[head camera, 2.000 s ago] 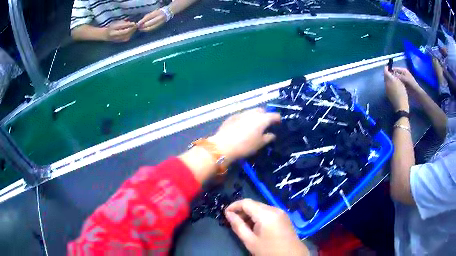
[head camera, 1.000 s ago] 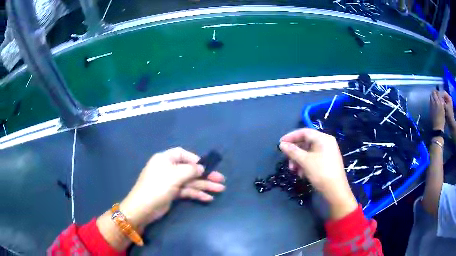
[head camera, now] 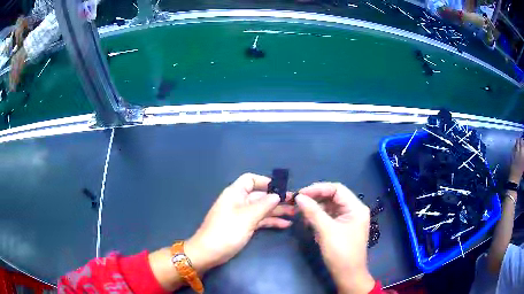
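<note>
My left hand (head camera: 238,215) holds a matte black block (head camera: 279,182) upright between thumb and fingers, over the middle of the dark grey bench. My right hand (head camera: 333,224) is beside it, thumb and forefinger pinched on a small dark round part (head camera: 295,196), close to the block's lower right side. Whether the part touches the block cannot be told. A loose pile of small shiny black parts (head camera: 374,224) lies on the bench just right of my right hand, partly hidden by it.
A blue basket (head camera: 405,212) heaped with black parts and white sticks stands at the right. A green conveyor (head camera: 201,69) with scattered parts runs beyond the bench's metal edge. A metal post (head camera: 92,69) rises at left. A person's arm (head camera: 505,215) shows at the right edge.
My right hand has moved left from beside the pile to the black block. The block is now more upright in my left hand. The view has shifted, so the basket appears further right.
</note>
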